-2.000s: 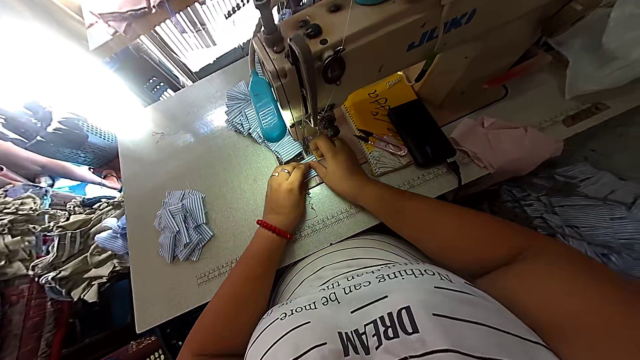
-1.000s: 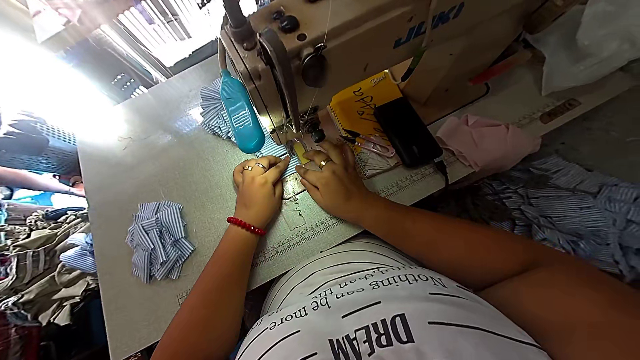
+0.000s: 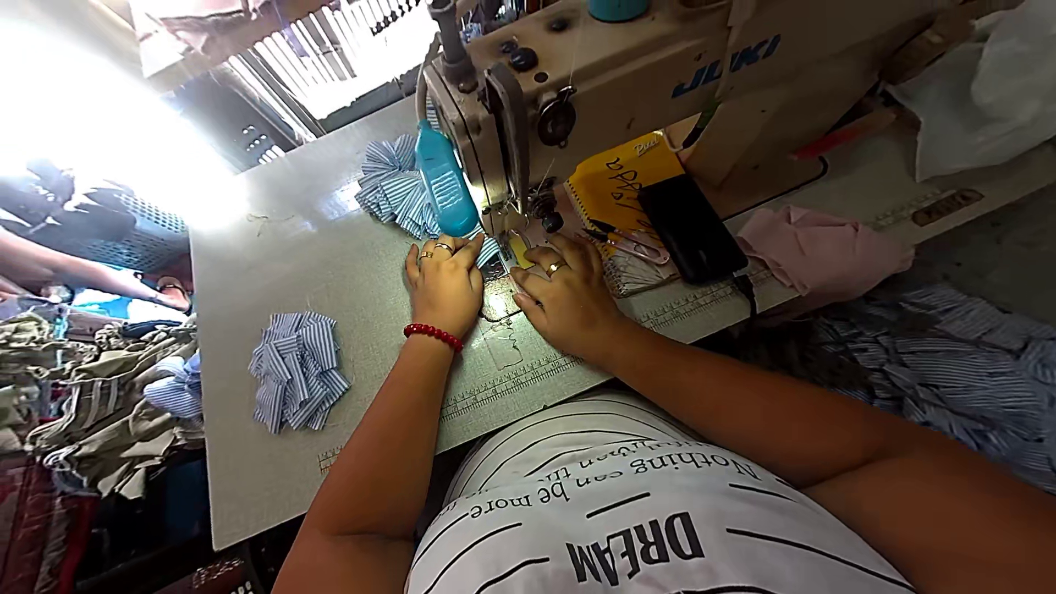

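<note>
My left hand (image 3: 446,285) lies at the needle area of a Juki sewing machine (image 3: 635,91), its fingertips on a striped fabric piece (image 3: 485,247). To the right of the presser foot, my right hand (image 3: 569,293) rests by a yellow piece (image 3: 520,249) on the machine bed; whether its fingers pinch anything is hidden. Behind the turquoise lamp (image 3: 445,181) on the machine head, gathered striped fabric (image 3: 394,186) is heaped. A pile of cut striped pieces (image 3: 299,371) sits on the sewing table (image 3: 247,478), left of my left forearm.
Right of my right hand are a yellow notebook (image 3: 623,177), a black phone (image 3: 691,229) with a cable, and pink cloth (image 3: 825,252). Piled garments (image 3: 124,396) and another person's arm (image 3: 82,268) are at the left. More striped fabric (image 3: 949,363) lies low on the right.
My hands have drawn apart from their close position two seconds ago. The striped fabric at the needle has shifted away from me, and the yellow piece shows between my hands.
</note>
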